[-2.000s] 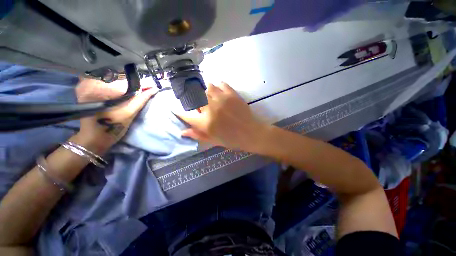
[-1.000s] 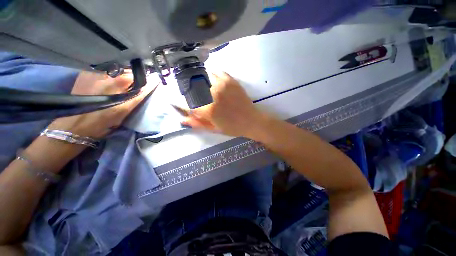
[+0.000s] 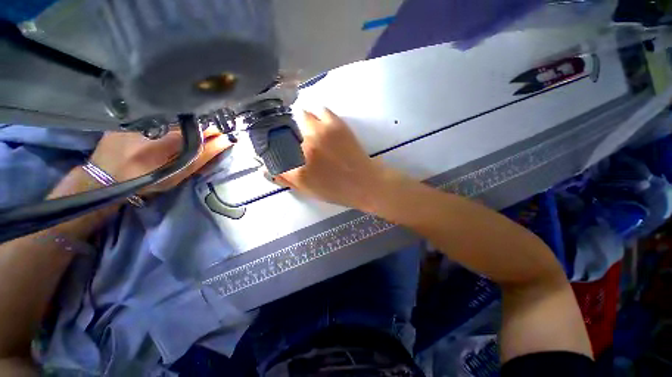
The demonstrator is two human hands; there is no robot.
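The light blue-grey garment piece (image 3: 173, 228) lies bunched at the left of the machine bed (image 3: 331, 166) and hangs over the table edge. My left hand (image 3: 144, 158) is on the cloth left of the needle area, partly hidden behind the curved bar (image 3: 158, 175); its fingertips are near the presser foot (image 3: 228, 125). My right hand (image 3: 328, 158) is beside the dark ribbed attachment (image 3: 280, 147), its fingers partly hidden by it. Whether it grips any cloth cannot be told. The blurred ribbed knob (image 3: 199, 66) covers part of the machine head.
Thread snips (image 3: 553, 74) lie on the bed at right. A ruler strip (image 3: 317, 247) runs along the front edge. Purple cloth (image 3: 442, 22) hangs over the machine arm. A red basket (image 3: 598, 302) and blue bundles stand below at right.
The cloth between my hands has moved away left, uncovering more of the bed and a curved slot. My left hand has shifted slightly left. The view has shifted, and the knob appears further left.
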